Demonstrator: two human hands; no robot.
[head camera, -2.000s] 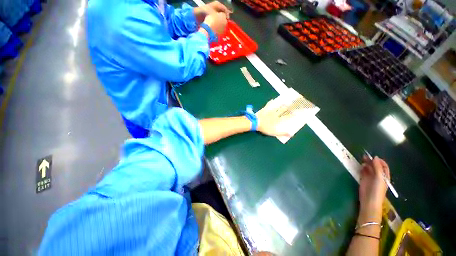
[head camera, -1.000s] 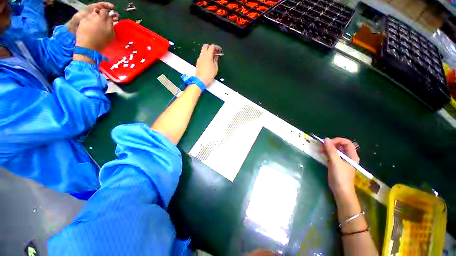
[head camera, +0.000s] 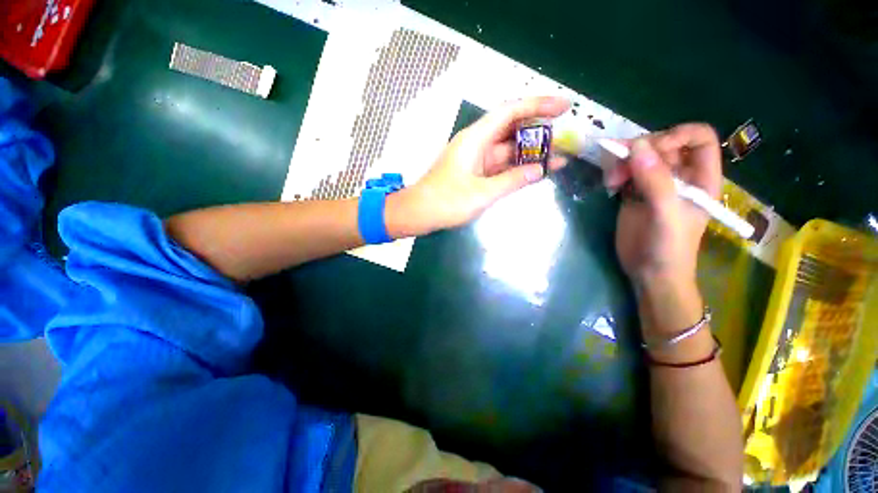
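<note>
A small electronic unit (head camera: 532, 145), dark with a shiny printed face, is held between the thumb and fingers of my left hand (head camera: 481, 173). A blue wrist strap (head camera: 374, 210) is on my left wrist. My right hand (head camera: 664, 183) holds tweezers (head camera: 714, 207), which look white in the glare; their tips point toward the unit and are blurred, so I cannot tell if they hold anything. A white sheet with rows of thin grey-brown strips (head camera: 400, 91) lies under and behind my left wrist.
A small banded strip piece (head camera: 219, 70) lies on the green mat at upper left. A red tray (head camera: 38, 34) is at the top left corner. A yellow tray (head camera: 761, 385) with amber sheets is at right. Another small unit (head camera: 743, 140) lies beyond my right hand. A fan grille (head camera: 862, 462) shows at lower right.
My left hand has come back from the far side, over the sheet, and now holds a small unit. My right hand with the tweezers is close to it. The view has shifted nearer the mat.
</note>
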